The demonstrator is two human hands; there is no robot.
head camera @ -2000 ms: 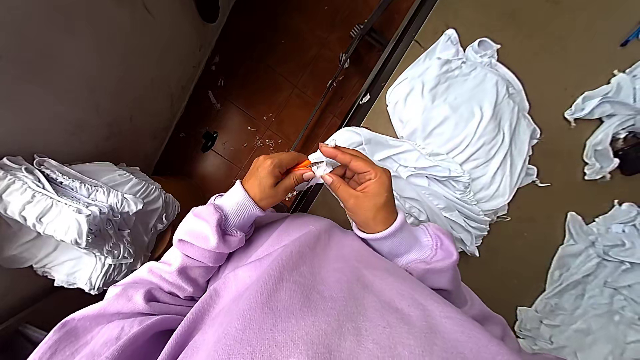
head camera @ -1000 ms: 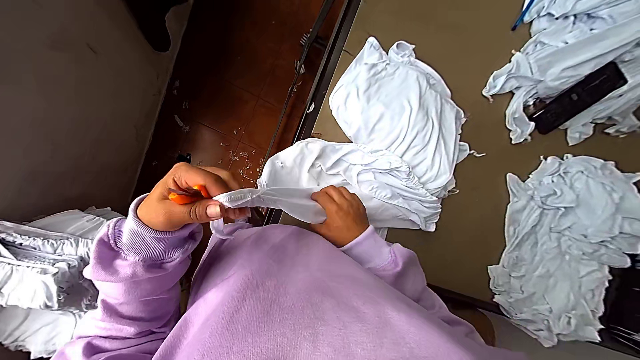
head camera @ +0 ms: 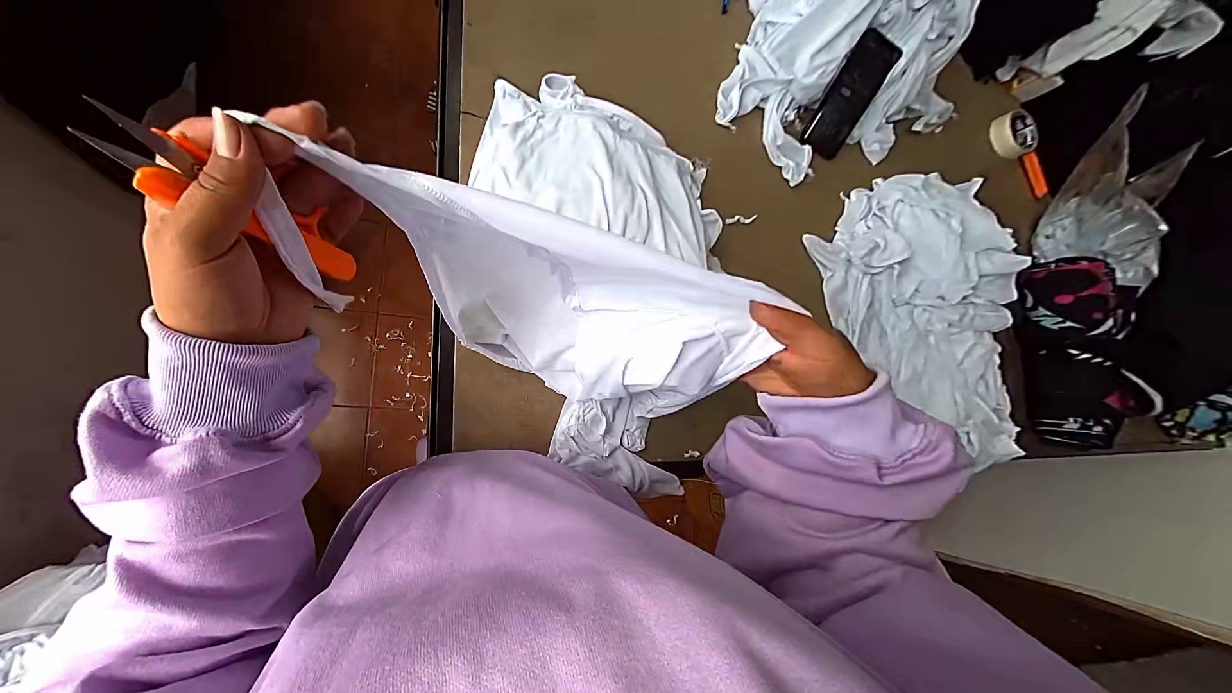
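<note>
My left hand (head camera: 241,226) pinches one end of a white fabric garment (head camera: 577,279) between thumb and fingers. Orange-handled scissors (head camera: 313,245) are also in that hand, their blades pointing out to the upper left. My right hand (head camera: 808,356) grips the garment's other end, and the cloth is stretched between the two hands above the table's near edge. Its lower folds hang down toward my lap. Behind the held cloth, a pile of white garments (head camera: 587,164) lies on the brown table (head camera: 674,38).
Another white pile (head camera: 924,289) lies to the right. A black phone-like object (head camera: 852,91) rests on white cloth at the top. Tape (head camera: 1013,133), a clear plastic bag (head camera: 1102,226) and dark printed items (head camera: 1078,308) are at the far right. Thread scraps litter the tiled floor (head camera: 375,366).
My hands have moved apart and the garment is now spread wide between them. The left hand is raised, with the scissor blades now showing. The view has shifted to the right.
</note>
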